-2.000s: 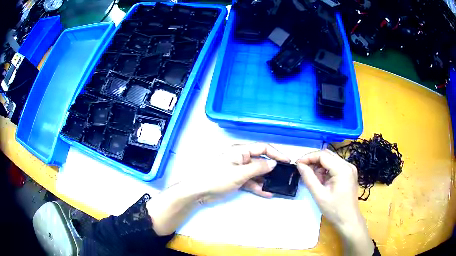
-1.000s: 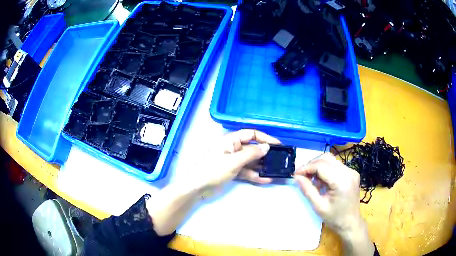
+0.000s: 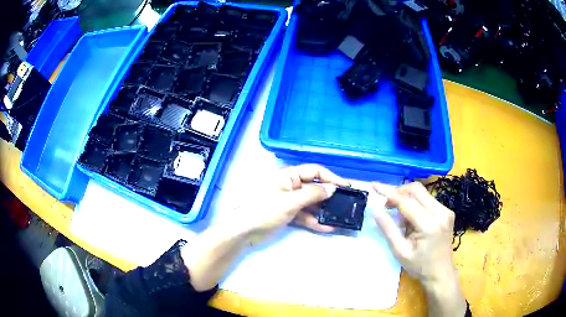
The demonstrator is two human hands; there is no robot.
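A small square black housing (image 3: 344, 209) is held over the white sheet, its recessed face up. My left hand (image 3: 279, 207) grips its left side between thumb and fingers. My right hand (image 3: 422, 229) is just right of the housing, thumb and fingertips close together beside its upper right corner with a small gap. Whether a thin sealing ring is pinched in them is too small to tell. A tangled pile of black sealing rings (image 3: 470, 201) lies on the yellow tabletop, partly behind my right hand.
A blue bin (image 3: 360, 158) with jumbled housings stands beyond my hands. Left of it is a blue tray (image 3: 202, 207) of laid-out housings, two with pale faces. A lighter blue tray (image 3: 65, 124) is farther left. A pale stool (image 3: 65, 282) is at lower left.
The housing has tilted and dropped slightly in my left hand. My right fingertips have moved from its lower right corner up to near its upper right corner.
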